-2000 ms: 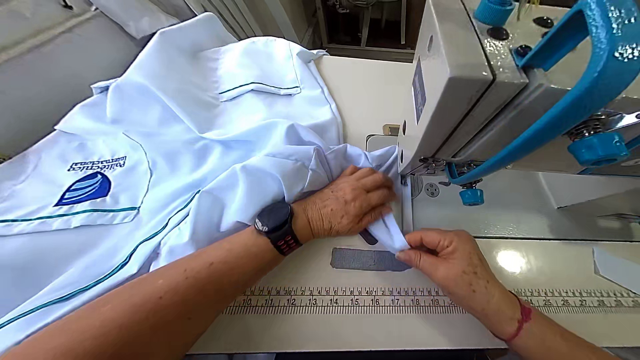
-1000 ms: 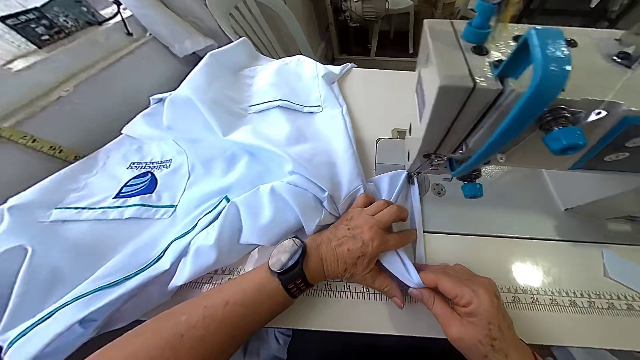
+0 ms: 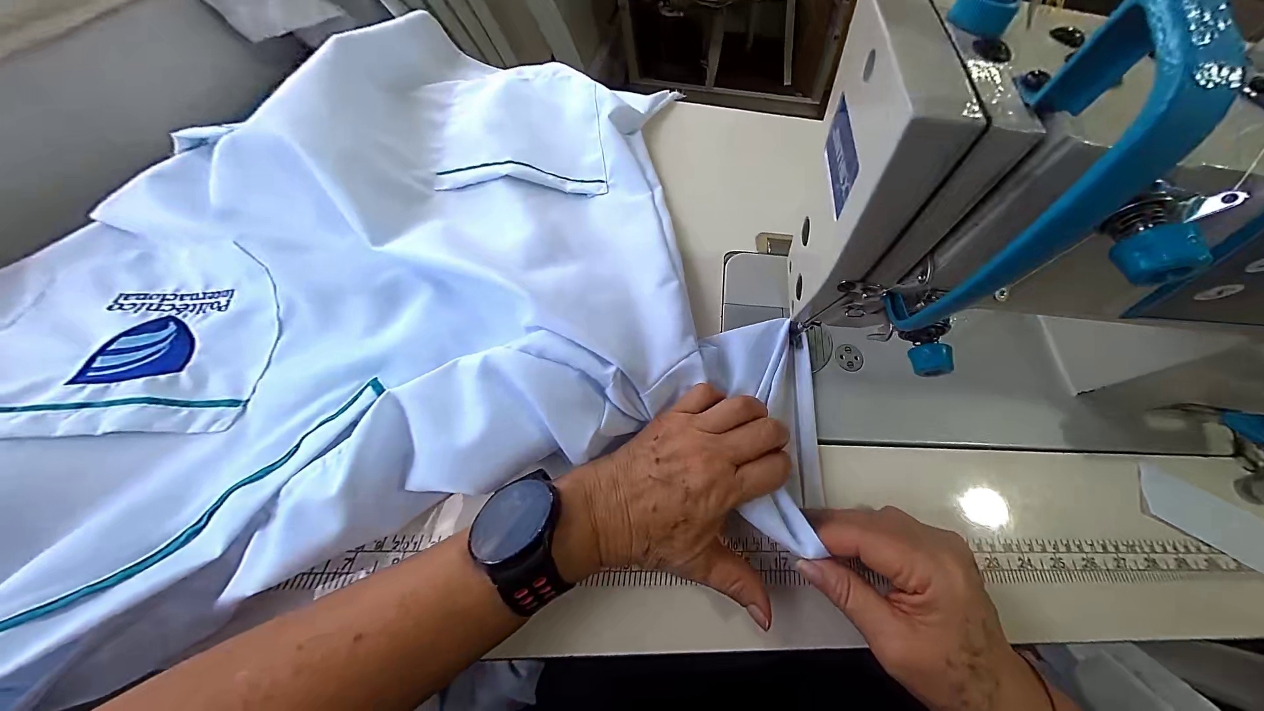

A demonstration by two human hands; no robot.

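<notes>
A white garment (image 3: 395, 276) with green piping, pockets and an embroidered emblem spreads over the left of the table. One folded edge of it runs under the presser foot (image 3: 798, 334) of the sewing machine (image 3: 918, 148). My left hand (image 3: 691, 484), with a black watch on the wrist, lies palm down on the cloth just in front of the foot, its thumb apart from the fingers. My right hand (image 3: 889, 583) pinches the folded end of that cloth between thumb and forefinger, over the ruler tape. The needle point is too small to make out.
A printed ruler tape (image 3: 1047, 561) runs along the front of the sewing table (image 3: 1047, 494). A white scrap (image 3: 1200, 513) lies at the right. The machine's blue lever (image 3: 1076, 227) and thread tension knob (image 3: 1160, 254) stand above the bed. Behind the table is a dark metal frame.
A grey strip seen beside the cloth two seconds ago is out of sight now. Both hands have moved toward the front edge of the table, the right still pinching the cloth's end.
</notes>
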